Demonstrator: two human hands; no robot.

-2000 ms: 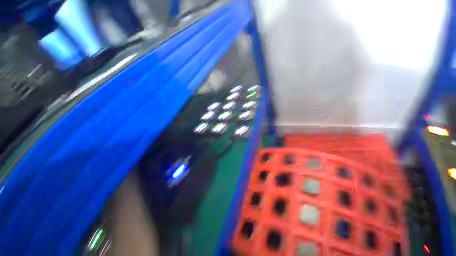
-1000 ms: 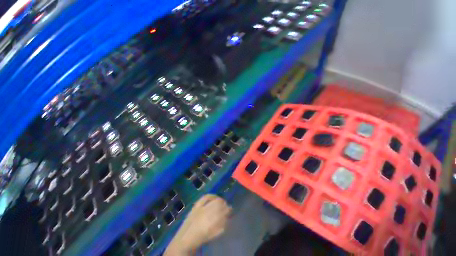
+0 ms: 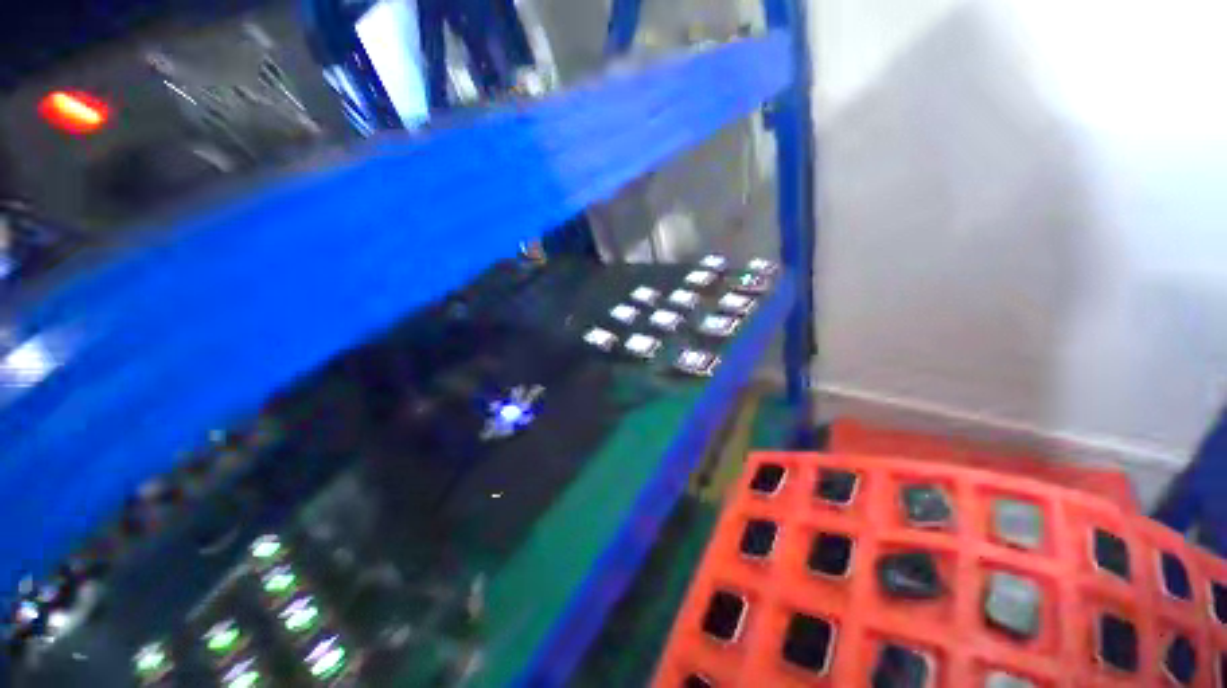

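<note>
A red-orange component tray point(image 3: 877, 527) slants up from the bottom edge at the right, its lower part cut off. Most pockets look dark; one column holds pale grey square units point(image 3: 1012, 602). I cannot tell whether all the dark pockets hold units. Lit white units point(image 3: 665, 319) stand in rows on the rack's dark fixture, left of the tray. More lit units with a greenish glow point(image 3: 299, 614) show at the lower left, blurred. Neither my left hand nor my right hand is in view, so what supports the tray is hidden.
A thick blue beam point(image 3: 404, 202) crosses the rack above the green shelf point(image 3: 579, 497). A black box with a blue light point(image 3: 511, 411) sits between the unit rows. Red-orange trays point(image 3: 928, 441) lie behind the held tray, by the white wall point(image 3: 928, 269).
The view has swung up and toward the rack's far end. The tray sits lower in the picture, and the hand seen beside the lower shelf one second ago is out of view.
</note>
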